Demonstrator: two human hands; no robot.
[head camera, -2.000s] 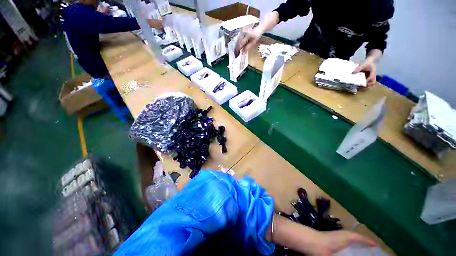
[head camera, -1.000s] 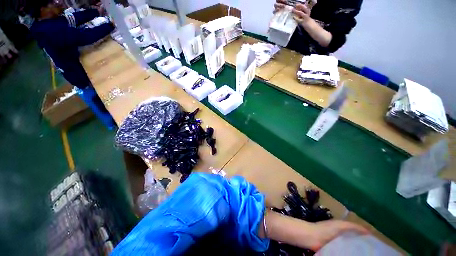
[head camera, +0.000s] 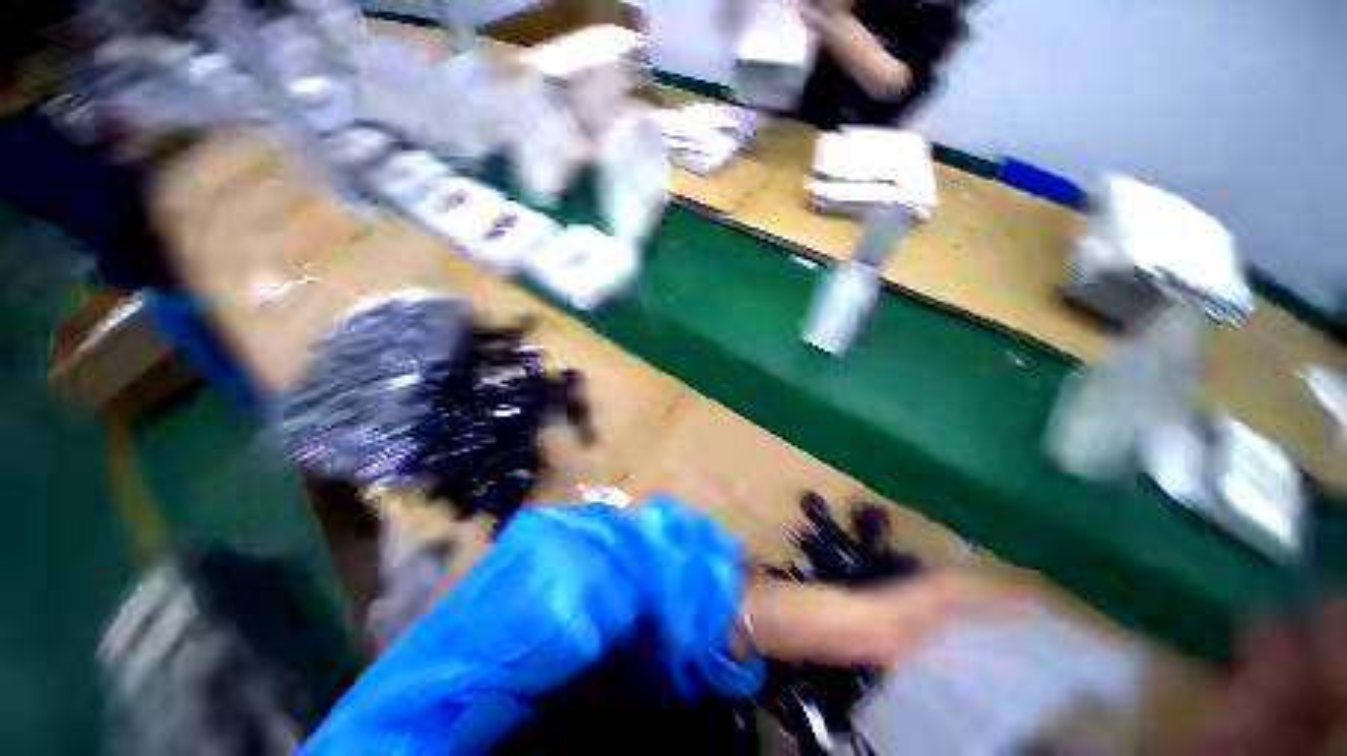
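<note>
My left hand, at the end of a blue sleeve, holds a white sheet low over the near bench. The frame is blurred. A skin-coloured blur at the lower right edge looks like my right hand; its fingers and anything in it cannot be made out. A small heap of black cables lies beside and partly under my left forearm. A larger heap of black cables lies further left on the bench, against a shiny clear plastic bag.
The green belt carries a row of white boxes, upright white sleeves and a white box at the right. White stacks lie on the far bench. One person stands opposite; another in dark blue is at the left.
The view has turned right, so the bench and belt items appear further left. A blurred hand and more of the white box have come into view at the right. My left hand still holds the sheet.
</note>
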